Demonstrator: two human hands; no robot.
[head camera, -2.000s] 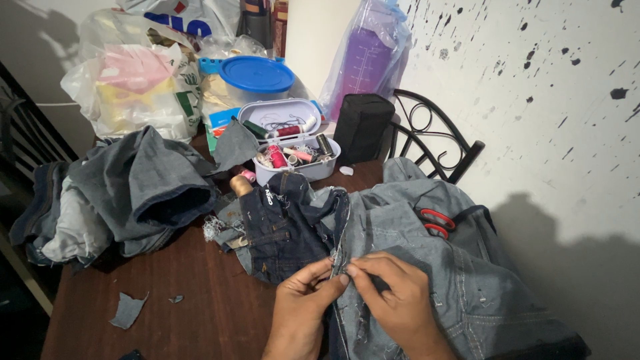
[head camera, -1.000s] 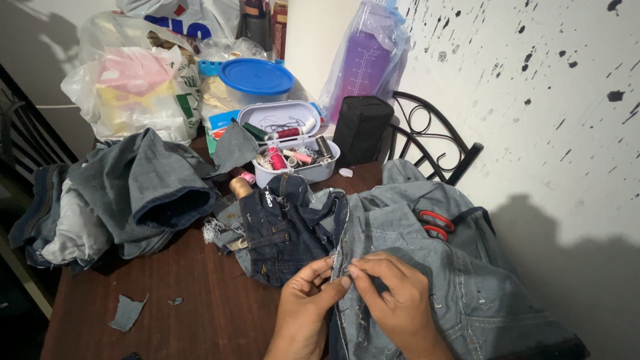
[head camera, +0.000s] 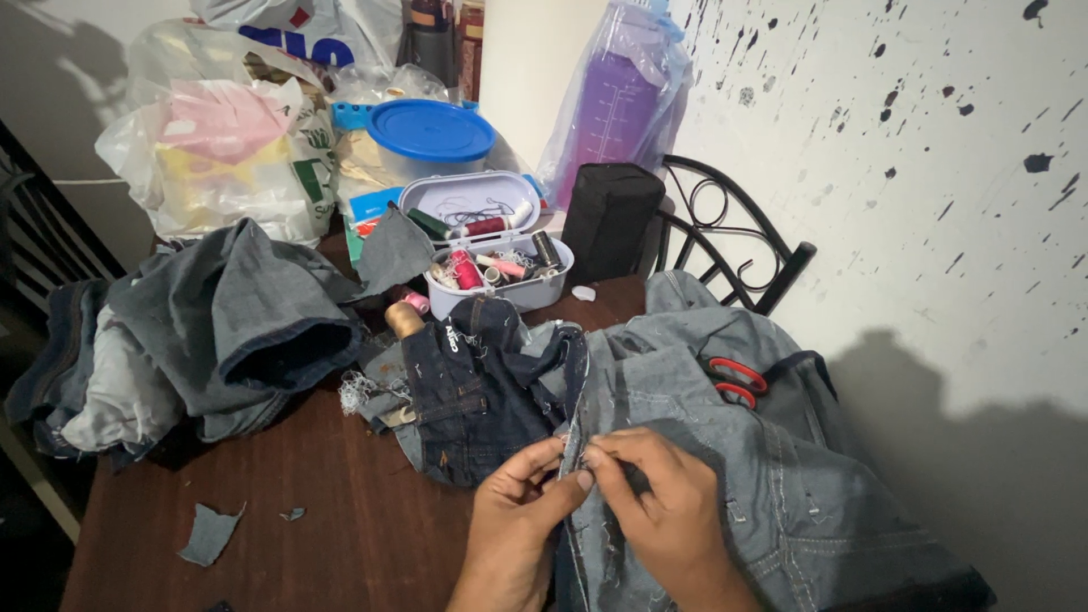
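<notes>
Large pieces of denim fabric (head camera: 722, 442) spread over the right of the table, joined along a raw-edged seam (head camera: 578, 399). My left hand (head camera: 531, 510) pinches this seam between thumb and fingers. Right beside it, my right hand (head camera: 659, 501) has its thumb and index finger closed at the same edge; whether a needle is between them is too small to tell. Dark denim with a pocket (head camera: 450, 399) lies just left of the seam. Red-handled scissors (head camera: 738, 382) rest on the grey denim, their blades hidden.
An open sewing box (head camera: 501, 293) holds thread spools. A tan spool (head camera: 404, 320) stands before it. Bundled denim (head camera: 229, 323) lies left, with a fabric scrap (head camera: 211, 534) nearer. Behind are a blue-lidded container (head camera: 432, 132), plastic bags (head camera: 221, 161), a black case (head camera: 614, 223) and a metal chair (head camera: 786, 272).
</notes>
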